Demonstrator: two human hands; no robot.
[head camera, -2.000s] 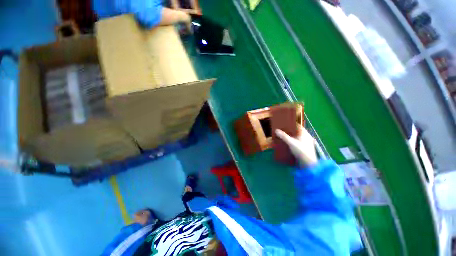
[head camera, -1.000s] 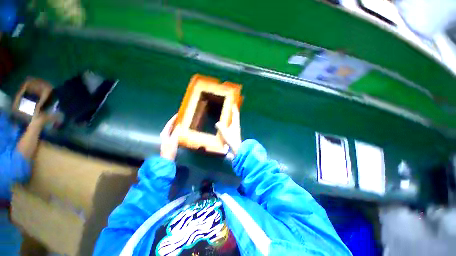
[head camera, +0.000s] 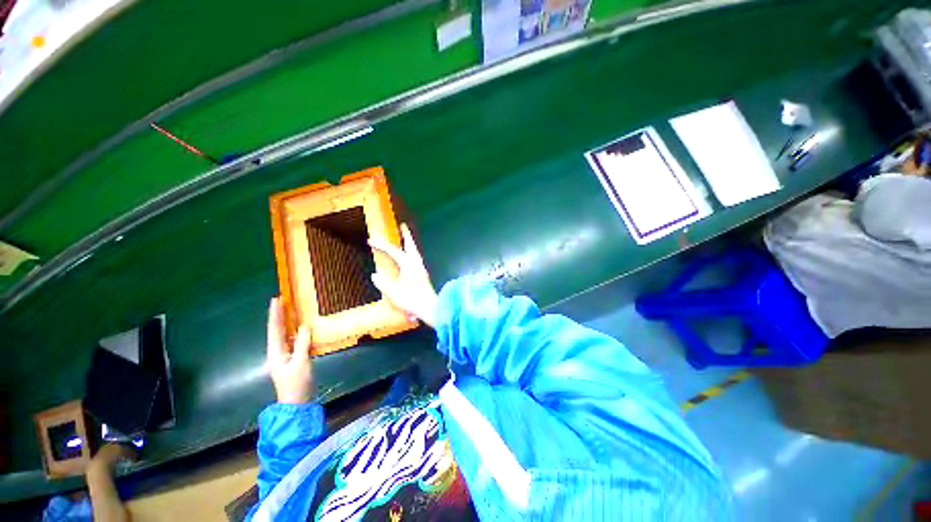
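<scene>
An orange-brown box fixture (head camera: 294, 240) with a rectangular opening lies on the dark-green bench in front of me. Ridges or stacked layers show inside its opening. My left hand (head camera: 290, 359) holds the near left side of the fixture, with the fingers along its outer wall. My right hand (head camera: 406, 277) is on its right side, with the thumb or a finger at the inner edge of the opening. Both hands look bare.
Two white flat panels, one dark-bordered (head camera: 653, 189) and one plain (head camera: 725, 153), lie to the right. Black flat pieces (head camera: 131, 382) and a smaller frame (head camera: 63, 440) lie at the left by another person's arm (head camera: 103, 487). A blue stool (head camera: 750, 316) stands right of the bench.
The view has turned right and the carton is mostly out of sight. The fixture was tilted in my hands and now lies on the bench, both hands still on it.
</scene>
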